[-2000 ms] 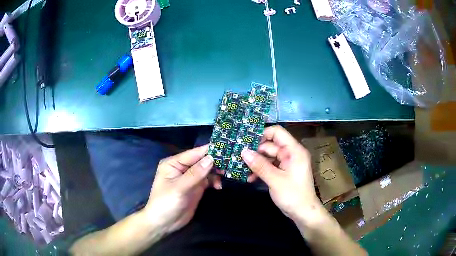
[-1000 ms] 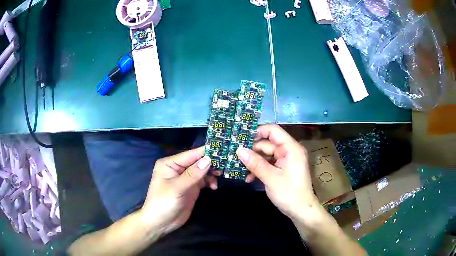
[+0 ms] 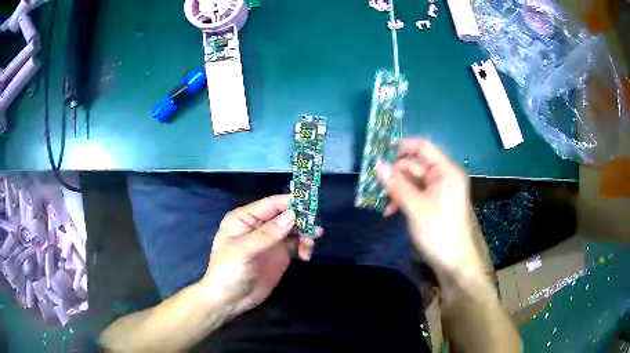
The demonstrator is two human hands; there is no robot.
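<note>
My left hand grips the lower end of a PCB strip, held upright with its dark face and yellowish digit displays showing. My right hand, slightly blurred, holds a second, blurred PCB strip by its lower part, apart from the first and over the bench's front edge. The pink housing half lies on the bench, its round spoked head away from me. A control board is seated at its neck. The blue battery cell lies to the left of the handle.
The screwdriver and its black cord are at the left. A bin of pink housings is below left. A handle cover, a clear plastic bag and tiny pink parts lie at the right. A cardboard box is below right.
The two PCB strips, side by side before, are now apart. My right hand has moved right and up with one strip; my left hand still holds the other. The view has shifted slightly.
</note>
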